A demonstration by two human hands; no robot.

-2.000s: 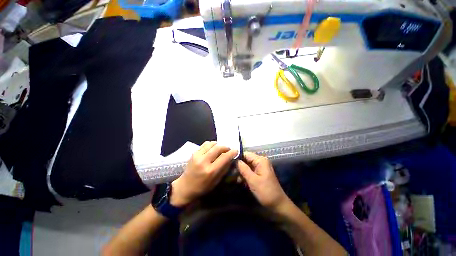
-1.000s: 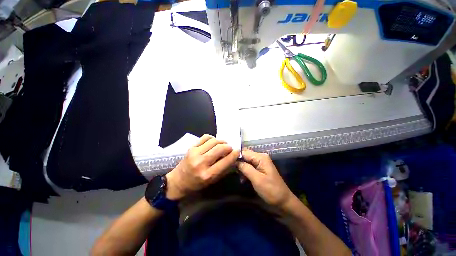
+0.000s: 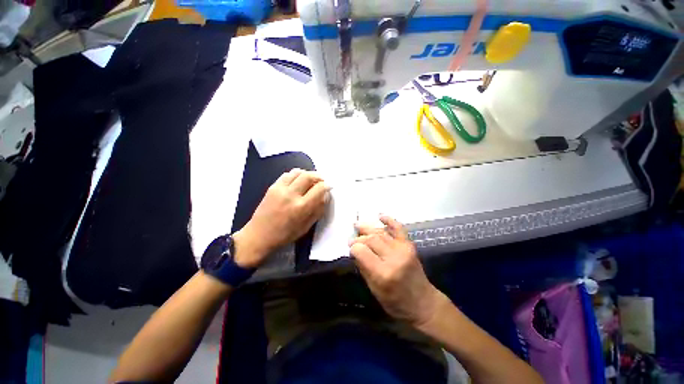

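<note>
A white pocketing piece (image 3: 334, 229) lies at the table's front edge, its lower end at the rim. A black facing piece (image 3: 262, 176) lies left of it, partly under my left hand. My left hand (image 3: 289, 206) rests with bent fingers on the seam between black and white cloth; whether it grips the cloth is unclear. My right hand (image 3: 386, 259) lies at the white cloth's right side, fingers slightly spread and touching it. The presser foot and needle area (image 3: 343, 106) of the sewing machine (image 3: 525, 90) is behind the hands, with no cloth seen held under it.
Large black trouser panels (image 3: 146, 180) cover the table's left side. Snips with yellow and green handles (image 3: 450, 124) lie right of the needle. A tape scale (image 3: 525, 225) runs along the front edge. A pink pouch (image 3: 551, 330) is at lower right. A blue basket (image 3: 236, 9) stands behind.
My left hand has moved left and up from the pinched edge, and my right hand has opened somewhat. The white cloth now lies spread between them, and the black piece reaches the front edge.
</note>
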